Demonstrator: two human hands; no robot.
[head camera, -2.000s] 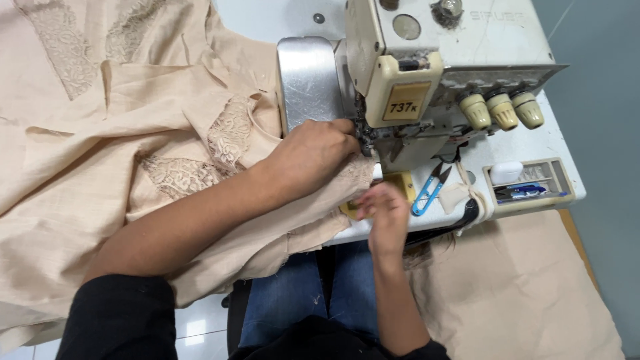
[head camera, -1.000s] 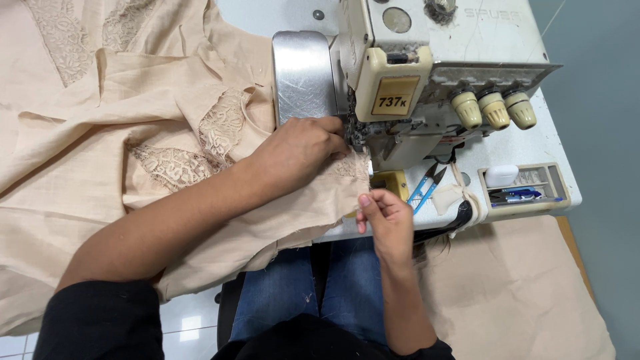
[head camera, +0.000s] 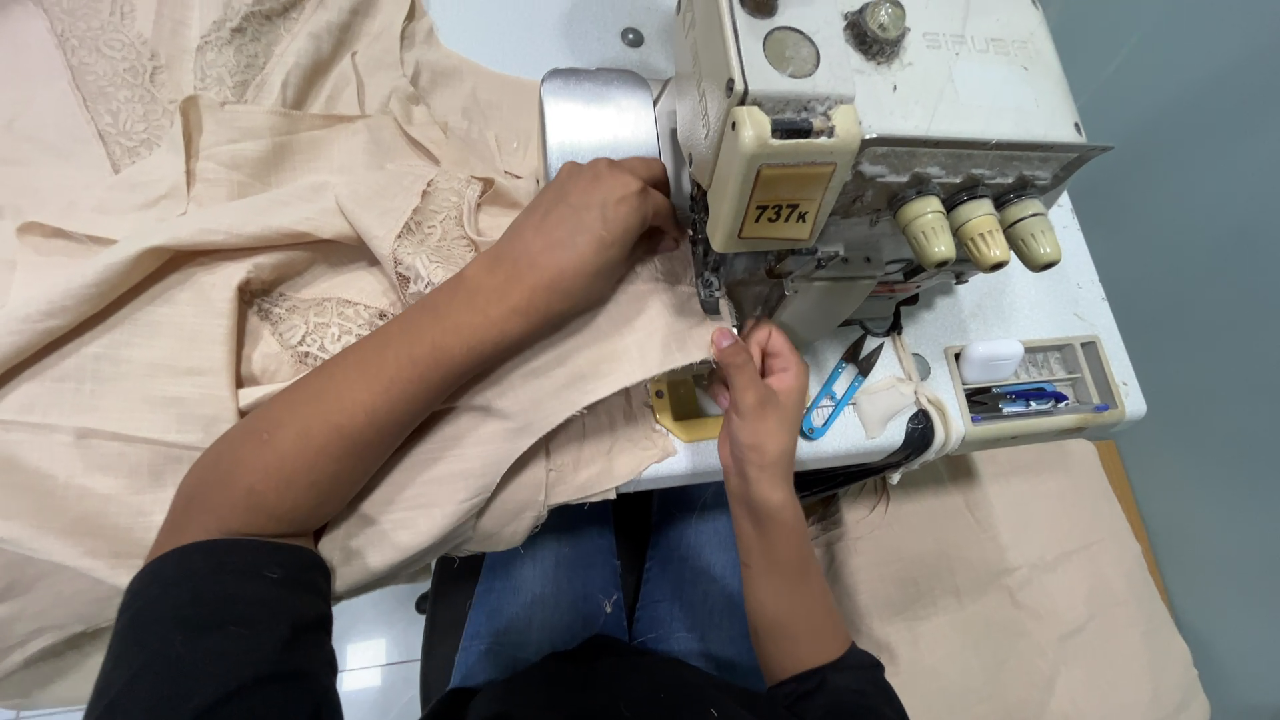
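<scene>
A white Siruba overlock sewing machine (head camera: 960, 90) stands at the upper right. Beige fabric with lace insets (head camera: 560, 380) spreads over the left and centre, one edge running to the presser foot (head camera: 709, 290). My left hand (head camera: 600, 225) lies on the fabric just left of the foot, fingers curled down; whether they grip the cloth is hidden. Just in front of the foot, my right hand (head camera: 762, 385) pinches the fabric's raw edge between thumb and fingers. The needle is hidden. Blue thread snips (head camera: 840, 390) rest on the white table right of that hand.
A tray (head camera: 1100, 370) set in the table's right end holds pens (head camera: 1020, 400) and a white earbud case (head camera: 990, 360). Three tension knobs (head camera: 975, 235) jut from the machine. More beige fabric (head camera: 1010, 560) lies at lower right. A yellow part (head camera: 685, 425) sits at the table's front edge.
My right hand has moved up to the fabric edge near the presser foot and closed on it; two seconds ago it was blurred, lower beside the cloth. My left hand stays by the foot.
</scene>
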